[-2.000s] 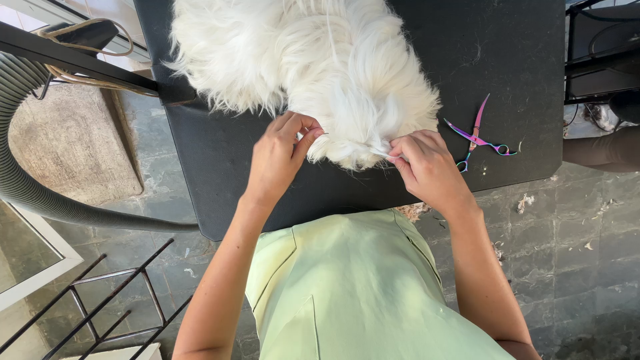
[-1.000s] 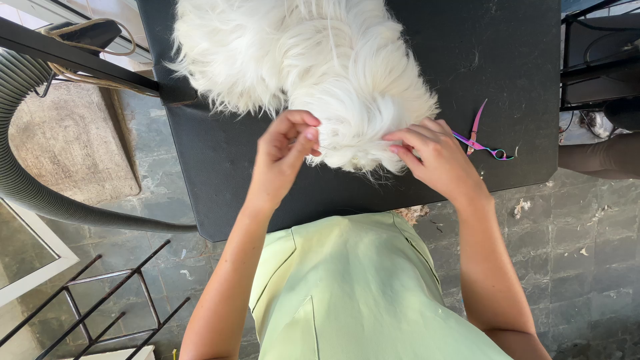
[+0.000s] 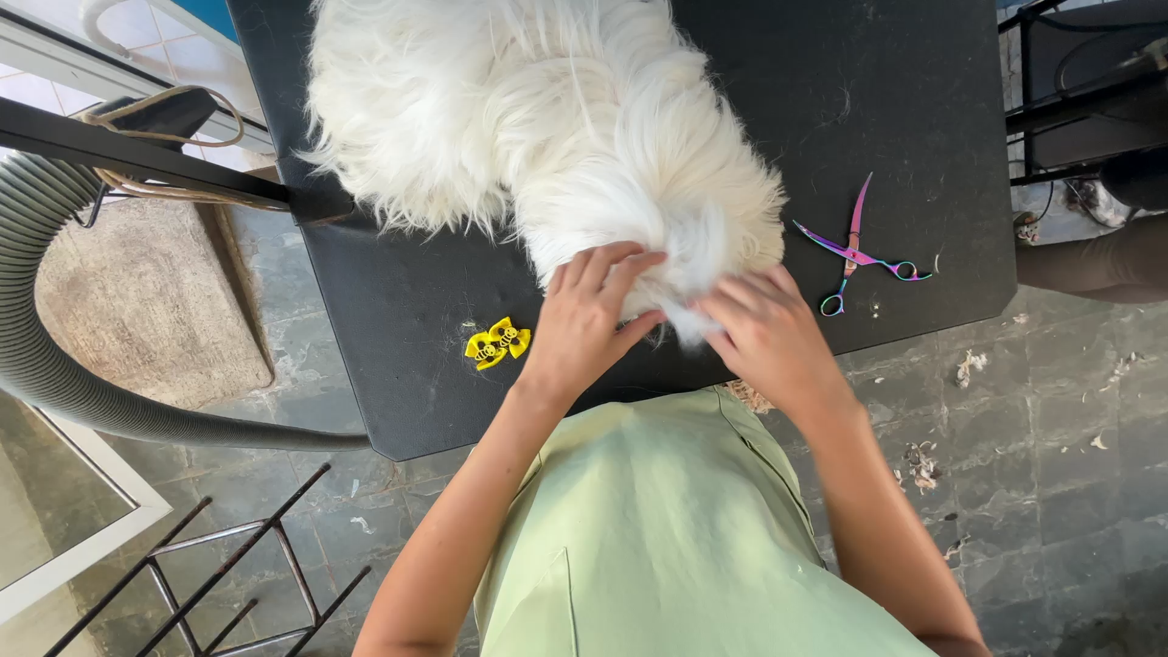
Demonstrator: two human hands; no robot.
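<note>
A long-haired white dog (image 3: 547, 119) lies or stands on a black grooming table (image 3: 894, 109); its face is hidden. Both hands touch the hair at its near end. My left hand (image 3: 598, 306) rests at the left of the hair, fingers curved and thumb apart. My right hand (image 3: 762, 319), slightly blurred, has its fingertips in a white tuft; whether they pinch it cannot be told. Two yellow bows with bee figures (image 3: 497, 343) lie on the table left of my left hand. Curved iridescent scissors (image 3: 855, 251) lie with blades spread, right of the dog.
A black grooming arm (image 3: 137, 151) with rope rises at the table's left edge. A grey corrugated hose (image 3: 100, 401) curves beside it, over a beige mat (image 3: 146, 301). A metal rack (image 3: 219, 579) stands at lower left. Hair clumps (image 3: 923, 465) lie on the tiled floor.
The two yellow bows now show on the table, where none showed before. Both hands stay at the dog's near end; the fingers of my left hand have spread from a pinch.
</note>
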